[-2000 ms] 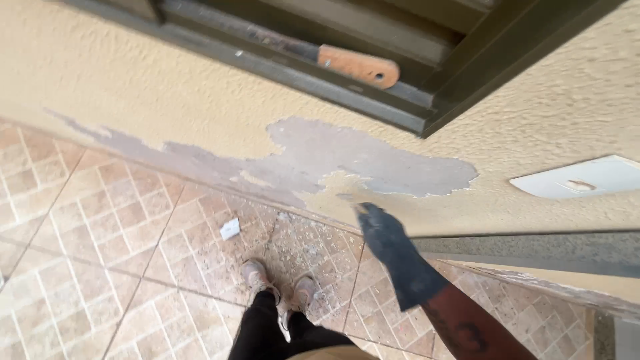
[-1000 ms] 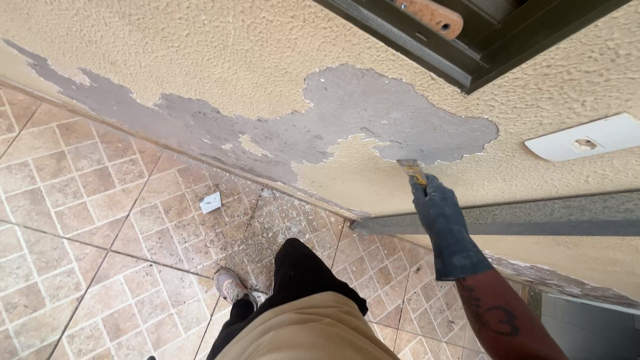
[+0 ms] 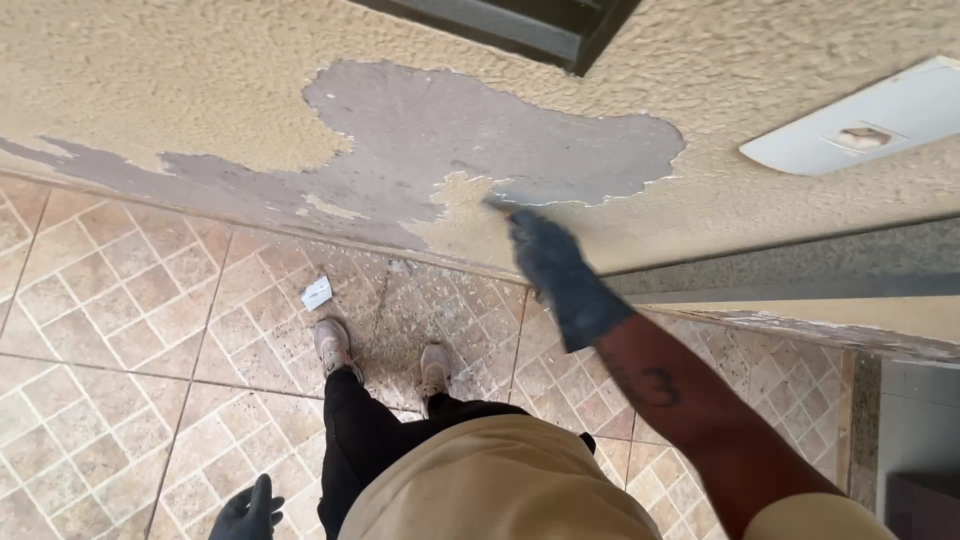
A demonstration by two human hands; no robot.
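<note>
My right hand [image 3: 551, 262], in a dark grey glove, grips a scraper [image 3: 498, 205] whose blade lies against the wall at the lower edge of a bare grey patch [image 3: 465, 135]. Motion blurs the blade, and the fingers hide most of the handle. Around the patch the textured beige paint [image 3: 187, 90] has a ragged, peeled edge, and a tongue of it [image 3: 466, 196] reaches up just left of the blade. Low at the bottom left, my gloved left hand [image 3: 251, 514] hangs beside my leg over the floor tiles, fingers apart and holding nothing.
Paint chips litter the tiled floor [image 3: 442, 300] by my shoes, near a small white piece [image 3: 316, 293]. A dark metal window frame [image 3: 574, 45] is above the patch. To the right are a white wall plate [image 3: 855, 124] and a stone ledge [image 3: 750, 262].
The scraper has moved left along the patch's lower edge since one second ago. My left hand has come into view at the bottom. The view has shifted.
</note>
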